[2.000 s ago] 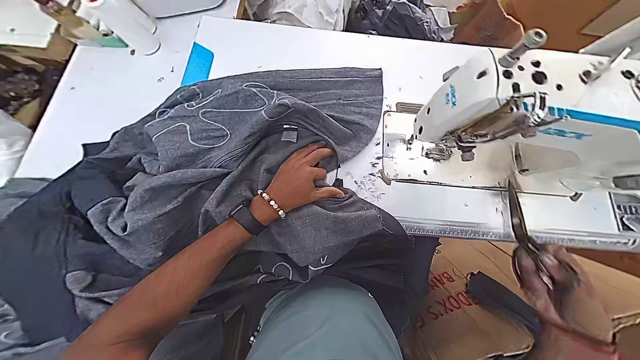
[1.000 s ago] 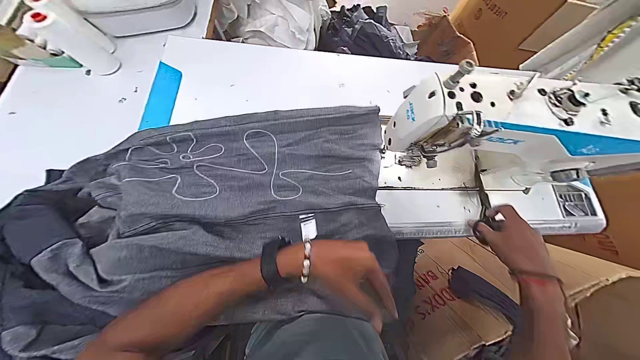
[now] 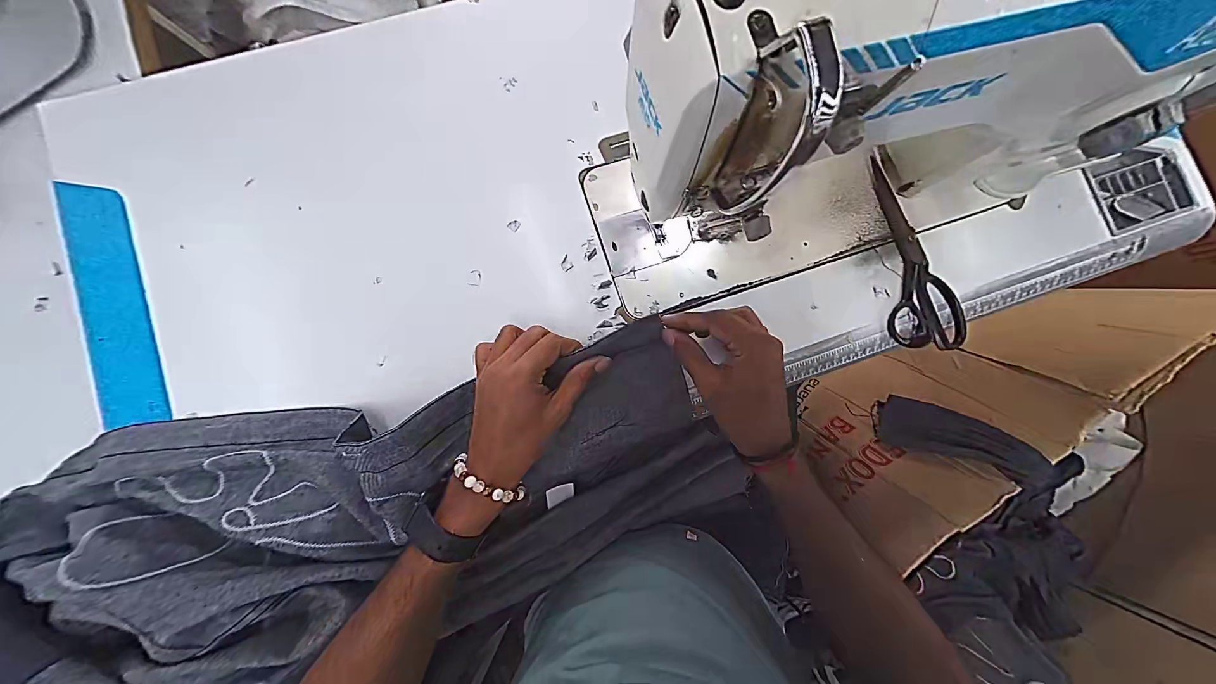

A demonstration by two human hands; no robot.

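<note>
A dark grey fabric garment [image 3: 608, 408] with light curved stitching lies along the front of the white table and over my lap. My left hand [image 3: 521, 394] grips its upper edge, thumb on top. At the corner of that edge, my right hand [image 3: 727, 375] pinches the fabric between thumb and fingers. Both hands are just in front of the needle plate of the white and blue Jack sewing machine [image 3: 817, 123]. Black-handled scissors [image 3: 917, 275] rest on the machine bed, right of my right hand, their handles near the front edge.
The white sewing table [image 3: 313, 218] bears scattered thread and fabric bits beside the needle plate. A ruler strip [image 3: 1054, 275] runs along its front edge. Below right are a cardboard box [image 3: 912, 456] and dark cloth pieces [image 3: 997, 551]. A blue strip [image 3: 114, 304] marks the table at left.
My right hand has let go of the scissors and moved left onto the garment. The left hand now grips the garment's edge. The garment has shifted toward the front, and the view is closer.
</note>
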